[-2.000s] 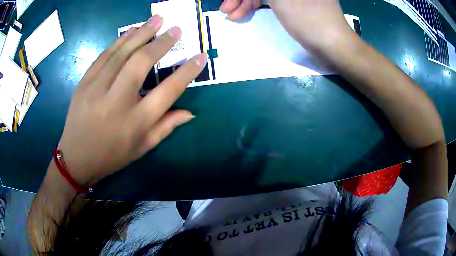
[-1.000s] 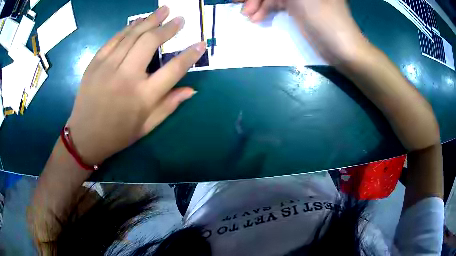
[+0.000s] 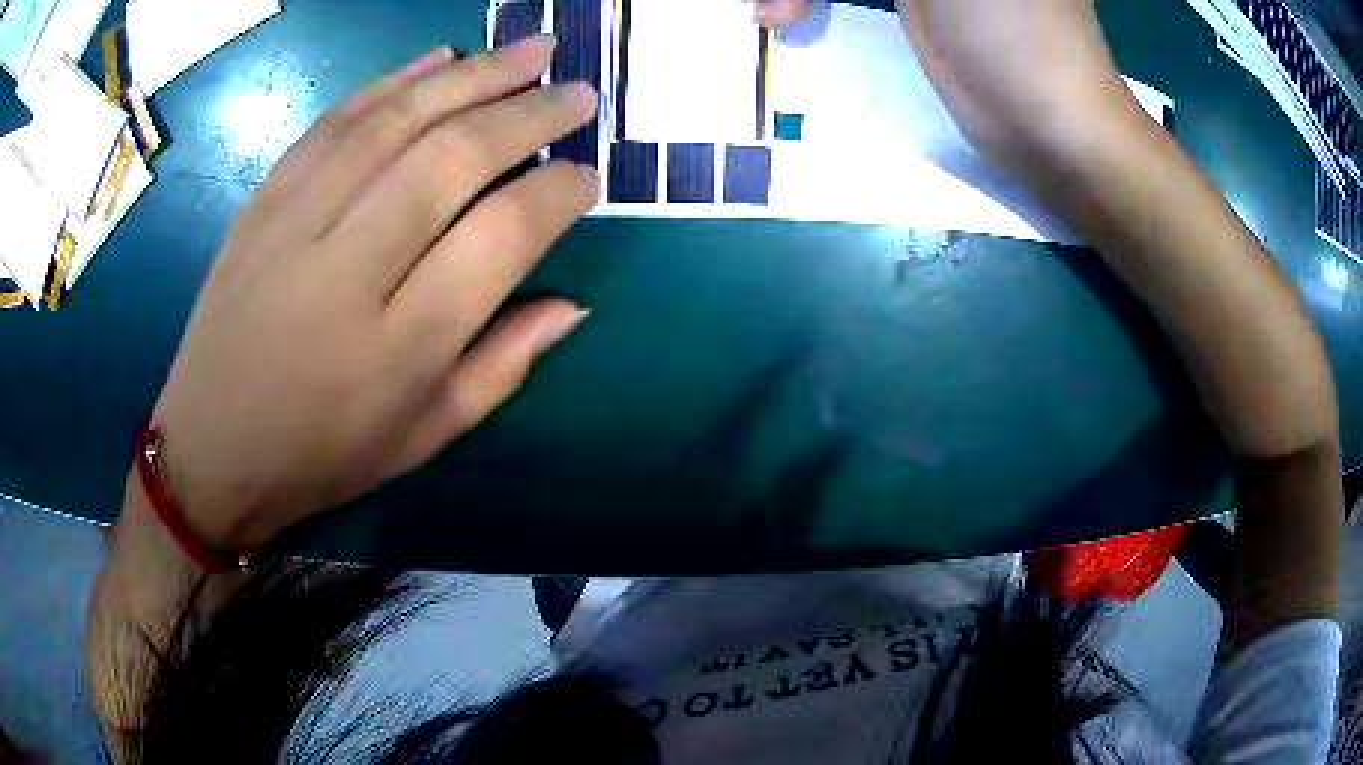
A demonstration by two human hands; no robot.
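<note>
A white display module (image 3: 691,67) with dark and yellow edges lies on the adhesive sheet (image 3: 882,180), its far end cut off by the picture's top. Dark adhesive pieces (image 3: 691,174) show below and left of it. A small green-teal tab (image 3: 788,126) lies right of it. My left hand (image 3: 389,239) lies flat, fingers spread, fingertips on the dark bars left of the module. My right hand (image 3: 780,12) is mostly beyond the top edge; only a fingertip shows near the module's right edge, with the wrist farther right. What it holds is hidden.
Loose white modules (image 3: 68,165) with yellow edges lie in a pile at the left. Spare adhesive sheets (image 3: 1315,90) with dark marks overlap at the upper right. The green mat's curved near edge runs above my lap. A red container or bag (image 3: 1114,565) is below at the right.
My left fingertips have come off the module onto the dark bars at its left. The module and sheet sit farther right in view. The thin dark strip right of the module no longer shows.
</note>
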